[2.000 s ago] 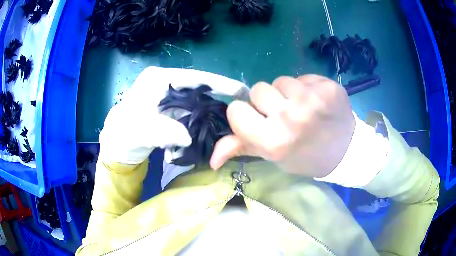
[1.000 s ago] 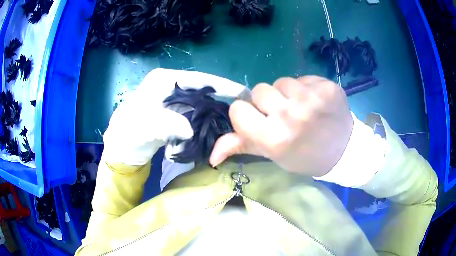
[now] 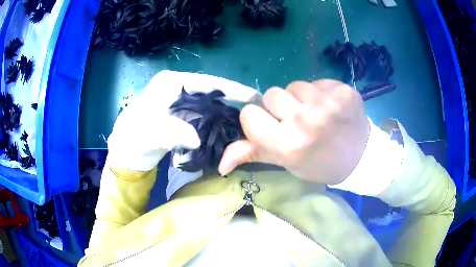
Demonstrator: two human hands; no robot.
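A black spiky hair part (image 3: 211, 122) is held close in front of my yellow jacket, with a greyish inside showing at its left edge. My left hand (image 3: 151, 120), in a white glove, is closed around its left and far side. My bare right hand (image 3: 305, 130) is curled in a fist, its thumb and fingers against the right side of the hair part. A slim dark handle (image 3: 378, 91) sticks out behind the right fist. Its front end is hidden by the hand, and no blade is clearly visible.
A large hair part pile (image 3: 156, 26) lies on the green bench top (image 3: 271, 57), with another tuft (image 3: 263, 11) at the far middle. Two tufts (image 3: 360, 57) lie at the right. A blue bin (image 3: 62, 114) with spaced-out pieces stands left, another blue bin (image 3: 449, 57) right.
The hair part and both hands have shifted very slightly to the right since the first frame. A pale object at the far right edge of the bench shows a little more.
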